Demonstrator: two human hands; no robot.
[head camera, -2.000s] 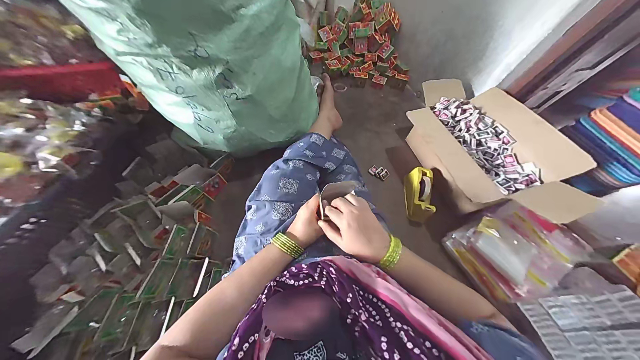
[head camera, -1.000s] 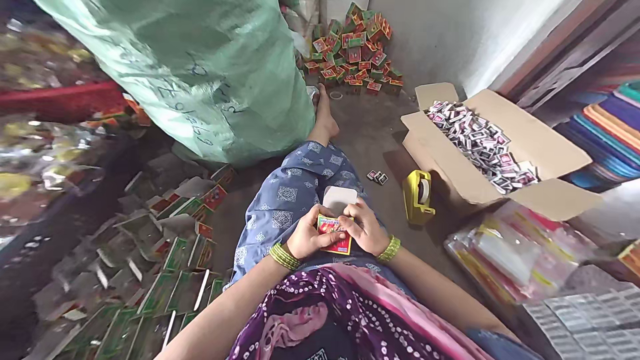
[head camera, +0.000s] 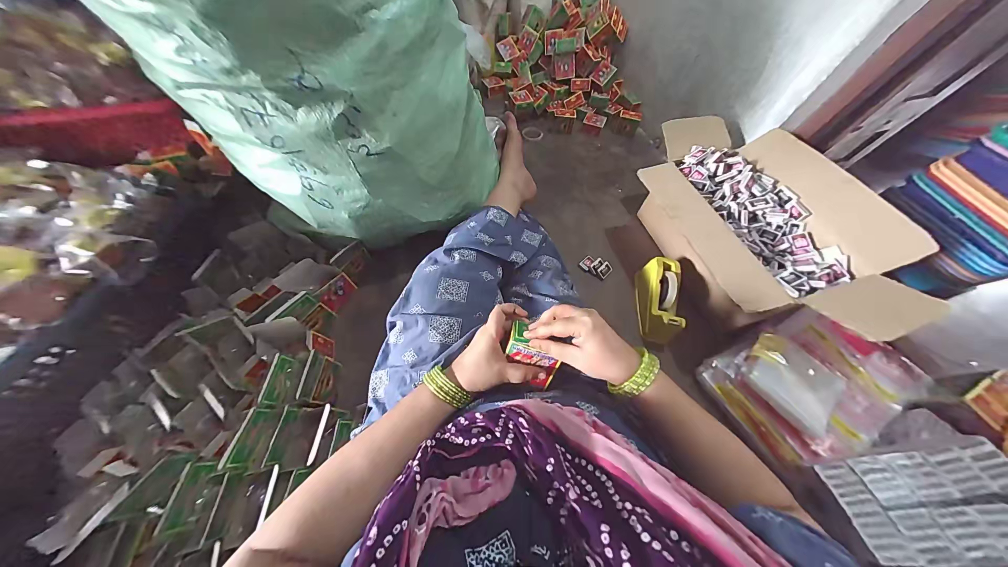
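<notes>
A small printed carton (head camera: 529, 352), green on top with red and yellow sides, is held over my lap. My left hand (head camera: 494, 354) grips it from the left, its fingers wrapped around the side. From the right, my right hand (head camera: 579, 340) lays its fingers on the green top, which looks folded down. What the carton holds is hidden. A few small matchbox-like boxes (head camera: 596, 267) lie on the floor beyond my right knee. Near them stands a yellow tape dispenser (head camera: 660, 299) with a roll in it.
An open cardboard box (head camera: 709, 260) of small boxes stands right, beside plastic packets (head camera: 811, 386) and wrapped grey packs (head camera: 921, 480). Many open cartons (head camera: 252, 433) cover the left floor. A green sack (head camera: 331, 118) stands ahead left; closed cartons (head camera: 563, 67) are heaped by the wall.
The carton's pale flap stood up a second ago; now the green top lies across it. My right hand has moved onto that top, while my left hand still holds the side.
</notes>
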